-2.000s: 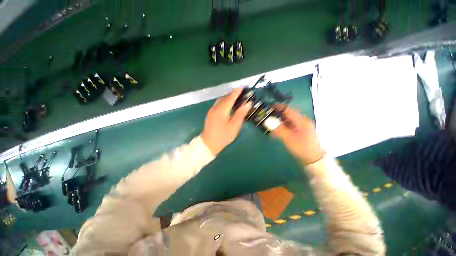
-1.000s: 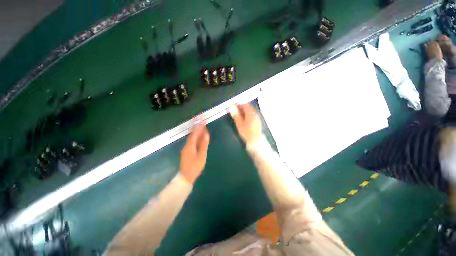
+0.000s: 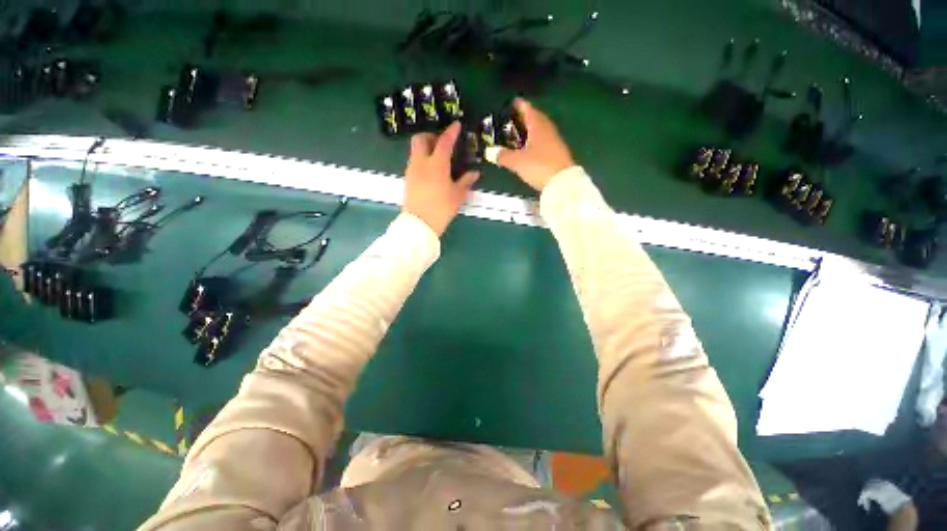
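Observation:
Over the green belt, a small group of open black adapter housings [image 3: 489, 133] sits between my hands. Yellow and white parts show inside. My left hand [image 3: 439, 178] has its fingers and thumb around the left end of this group. My right hand [image 3: 538, 148], with a white cover on the thumb, holds its right side. The fingers partly hide the housings, so their exact number cannot be told. A row of adapter housings [image 3: 420, 108] lies on the belt just left of and above my left fingertips.
A pale metal rail [image 3: 312, 178] runs between belt and bench. More adapter groups lie on the belt at left and right [image 3: 725, 171]. Adapters with cords [image 3: 213, 324] lie on the bench at left. White paper sheets [image 3: 846, 347] lie at right. A person's hand [image 3: 886, 498] shows at lower right.
My hands were empty over the rail one second ago; now they are over the belt, holding a group of housings. The view has turned, and the paper sheets now appear farther right.

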